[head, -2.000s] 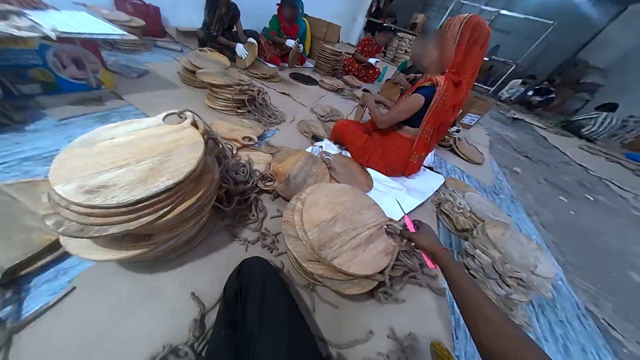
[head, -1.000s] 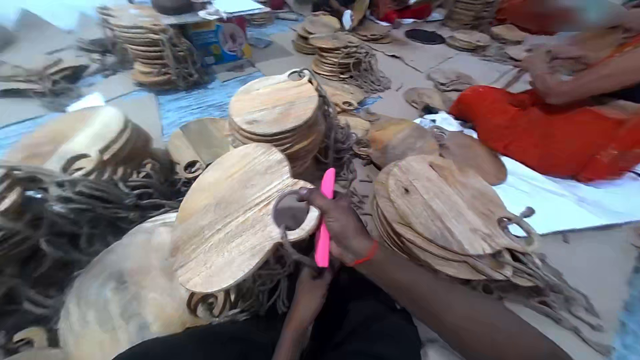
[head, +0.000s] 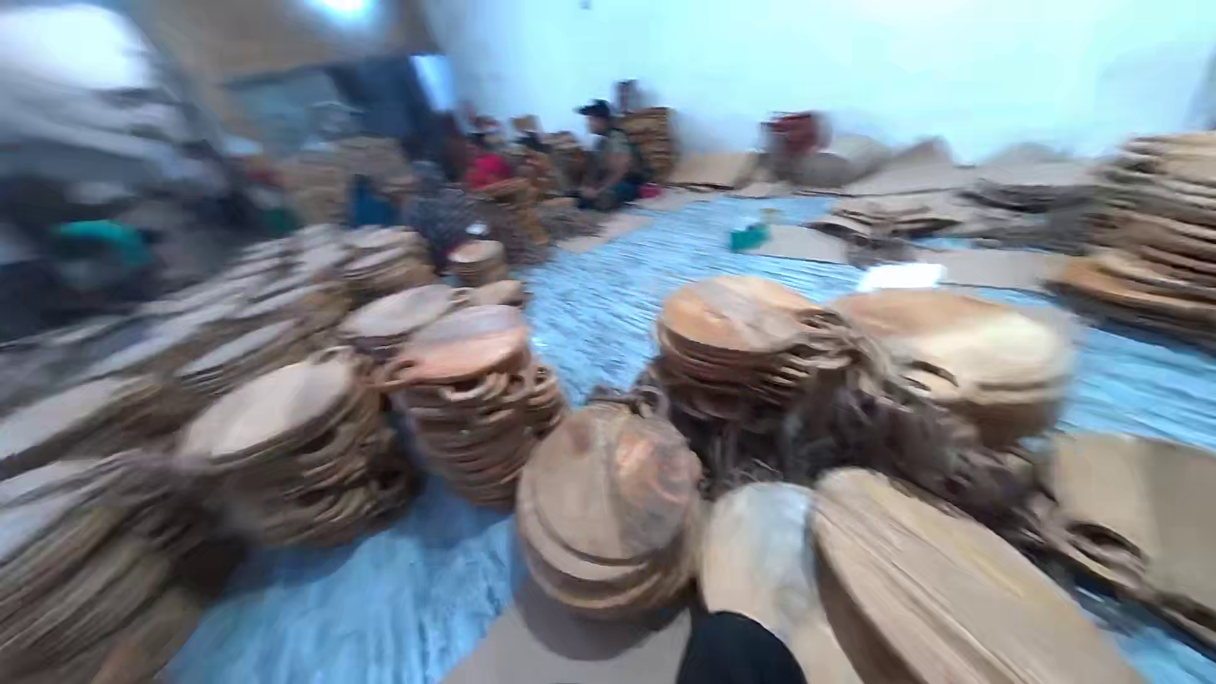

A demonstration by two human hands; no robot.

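Observation:
Neither of my hands shows in the head view, so what they hold is hidden. My knee in black cloth (head: 741,651) is at the bottom edge. Just beyond it lies a stack of round wooden boards (head: 608,513), and to its right a large wooden board (head: 950,579) leans at a tilt. A paler round board (head: 760,551) is between the two. Farther back, another stack of round boards (head: 736,318) has dark cords bunched at its right side. The picture is blurred.
Many board stacks (head: 285,408) fill the left side. A tall stack (head: 1159,237) stands at the right edge. Blue sheeting (head: 608,285) covers the floor. People (head: 608,161) sit near the back wall, beside piled boards. Cardboard (head: 570,646) lies near my knee.
The view has swung far to the left. A second ago my hands were on a round board, the right with a pink tool; both hands are now out of view.

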